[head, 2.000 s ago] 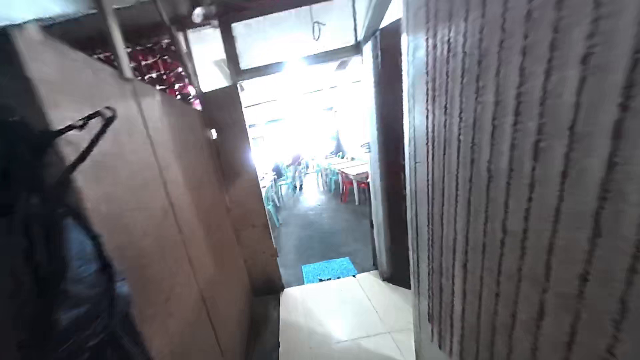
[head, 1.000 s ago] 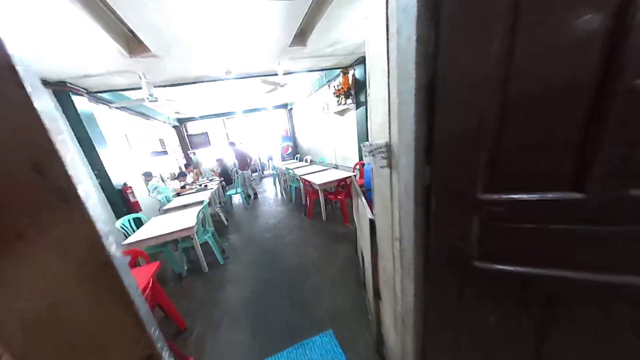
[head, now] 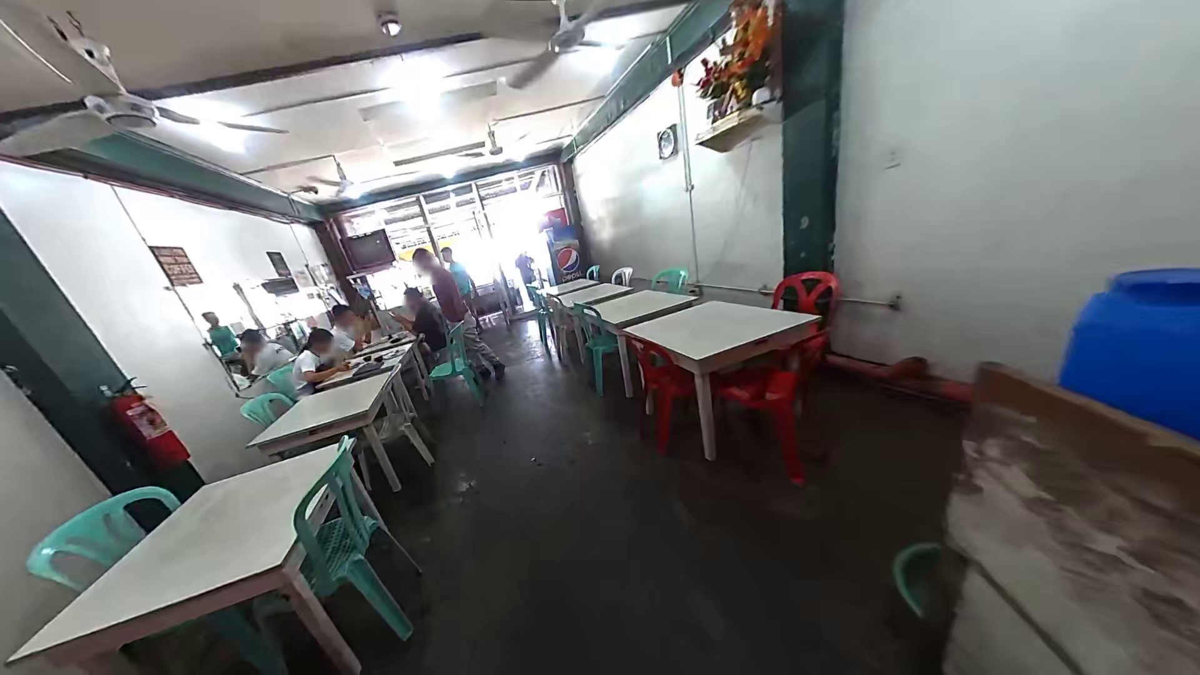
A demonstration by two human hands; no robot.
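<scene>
Neither my left hand nor my right hand shows in the head view, so what they hold cannot be seen. Closest at the lower left is a white-topped table (head: 187, 544) with a green plastic chair (head: 347, 539) at its right side. A second white-topped table (head: 328, 411) stands beyond it. Right of the aisle, red plastic chairs (head: 773, 398) stand around another white-topped table (head: 722, 328). At the right edge a blue plastic container (head: 1139, 347) is behind a worn wooden partition (head: 1059, 525).
A dark floor aisle (head: 553, 525) runs between the table rows towards a bright front opening. Several people sit or stand at the left row, one standing person (head: 445, 291) beside the aisle. A fire extinguisher (head: 150, 427) hangs left; a drinks fridge (head: 565, 258) stands far back.
The view has moved forward out of a narrow passage, through the doorway and into the dining room. The door and the blue mat seen earlier are out of view.
</scene>
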